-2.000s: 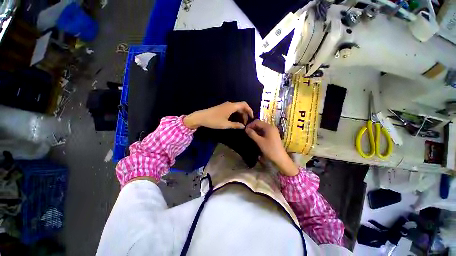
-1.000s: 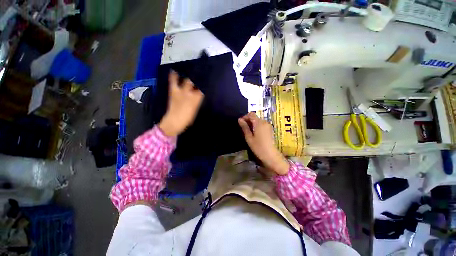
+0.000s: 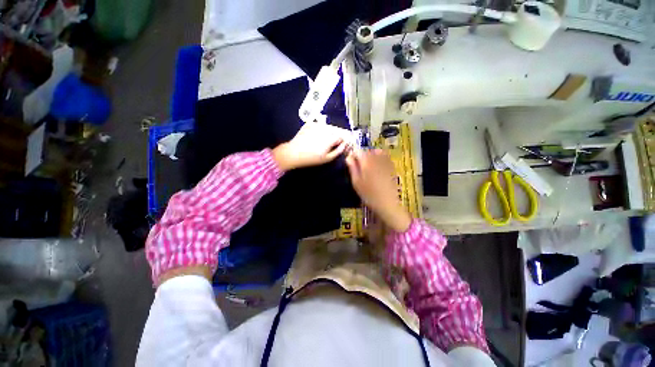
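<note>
A large black cloth panel (image 3: 244, 136) lies left of the needle area, on the pale table and partly over its front edge. My left hand (image 3: 314, 147) is on the cloth's right part beside the presser foot, brightly lit, with its fingertips closed on the cloth's edge. My right hand (image 3: 375, 180) is just right of it, its fingertips close together at the same edge, over the yellow tape (image 3: 408, 168). The white JUKI sewing machine (image 3: 474, 79) stands behind my hands. The needle and the pinched edge are mostly hidden by fingers and glare.
Yellow-handled scissors (image 3: 507, 197) lie on the bed at the right, beside a white stick (image 3: 526, 174). A flat black strip (image 3: 435, 163) lies between tape and scissors. The white lamp (image 3: 320, 93) hangs over the cloth. Blue crates (image 3: 153, 172) are at the left, and another dark cloth (image 3: 305, 34) is behind.
My left hand has come from over the cloth's left part to the needle area. The cloth's edge is now up by the presser foot, and my right hand is beside my left fingertips.
</note>
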